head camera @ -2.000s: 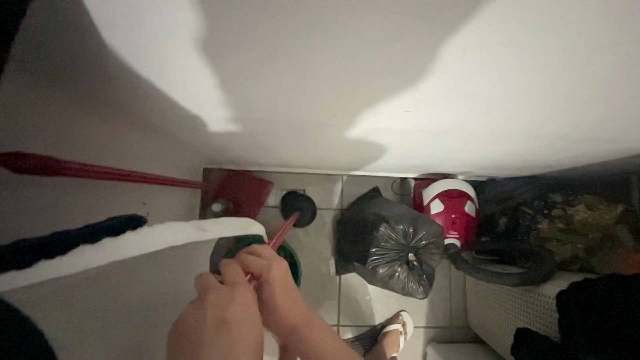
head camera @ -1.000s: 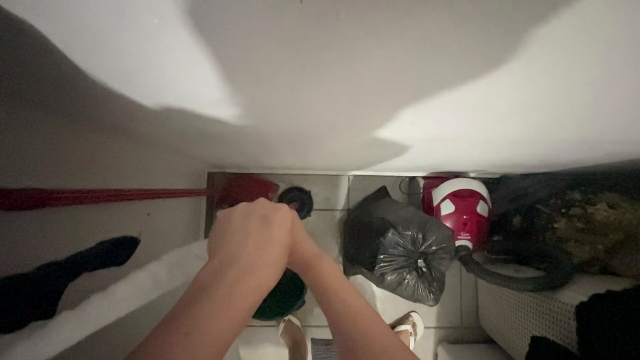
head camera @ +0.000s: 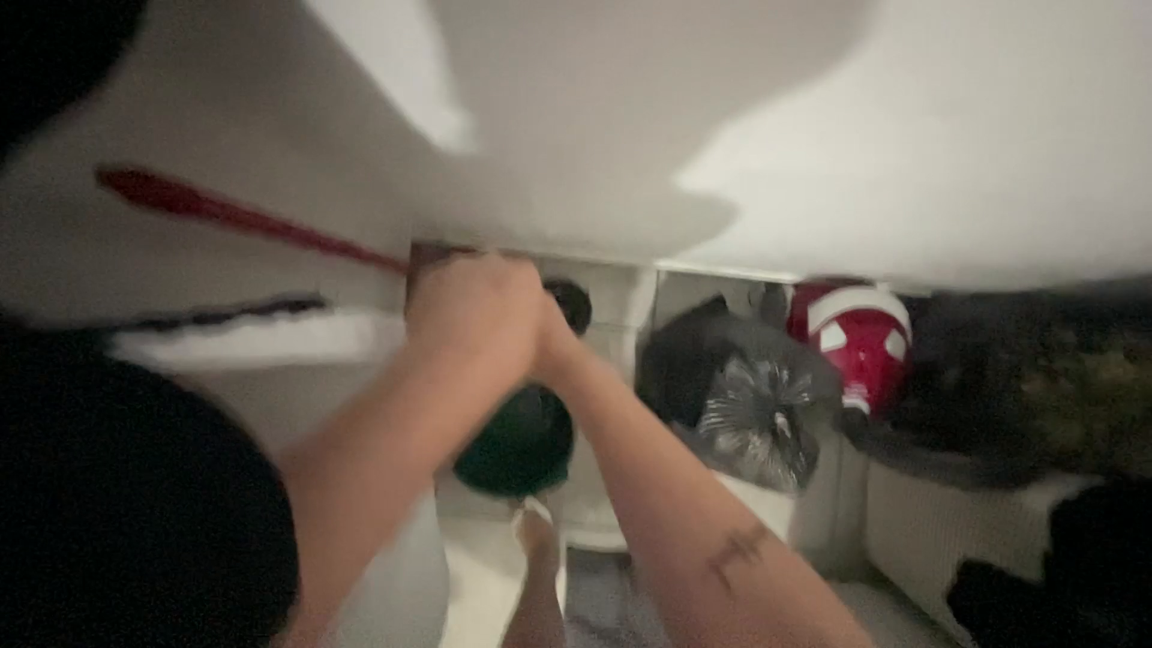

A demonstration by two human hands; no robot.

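Note:
My left hand (head camera: 477,301) is closed in a fist, pressed against my right hand (head camera: 551,337), which is mostly hidden behind it. Both are blurred. They are closed around the thin pinkish handle of what looks like a plunger; the handle itself is covered now. Its black round base (head camera: 571,304) shows on the floor just right of the hands. A green bucket (head camera: 517,445) stands below them in the view, partly behind my left forearm. The long red handle (head camera: 252,220) of a dustpan slants in from the left, its pan mostly hidden by my left hand.
A tied black rubbish bag (head camera: 765,396) sits right of my arms, beside a red and white vacuum cleaner (head camera: 864,346) with a dark hose. A white woven basket (head camera: 954,522) and dark cloth (head camera: 1053,567) are at the lower right. The white wall (head camera: 900,162) rises beyond. White fluffy material (head camera: 261,342) is at left.
Both hands have moved forward from over the green bucket toward the wall and now cover most of the red dustpan. The handle between them, visible two seconds ago, is hidden.

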